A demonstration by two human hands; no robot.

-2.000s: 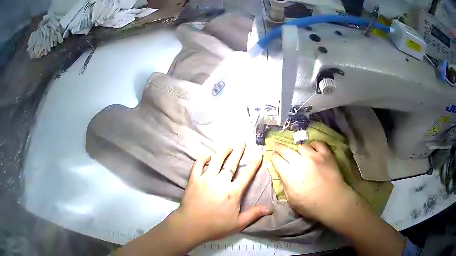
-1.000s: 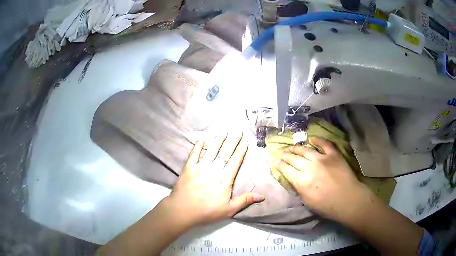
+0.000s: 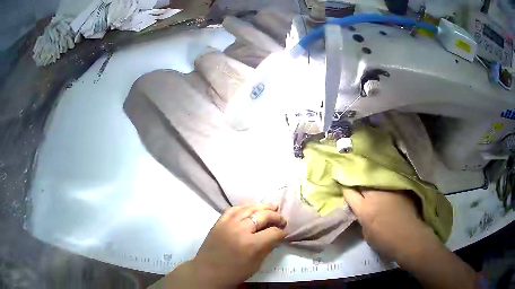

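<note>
The taupe main panel (image 3: 186,121) lies across the machine table, running under the lamp to the presser foot (image 3: 340,131). The olive-green piece (image 3: 367,161) lies bunched at the right of the foot, its edge raised in a fold. My left hand (image 3: 244,234) is at the panel's near edge, fingers curled and thumb against them, pinching the cloth. My right hand (image 3: 378,211) reaches under the olive-green fold; its fingertips are mostly hidden, so its grip cannot be told. The needle is hard to make out in the glare.
The white lockstitch machine (image 3: 406,73) arches over the right side, with a blue air hose (image 3: 367,20) above it. A glaring white lamp (image 3: 248,101) hangs left of the needle. White cut pieces (image 3: 107,20) lie at the far left. Ruler marks run along the table's front edge (image 3: 169,259).
My left hand has gone from flat and spread to curled at the near edge. My right hand has slid under the olive-green piece, lifting it. The taupe panel's left end has shifted away and rightward.
</note>
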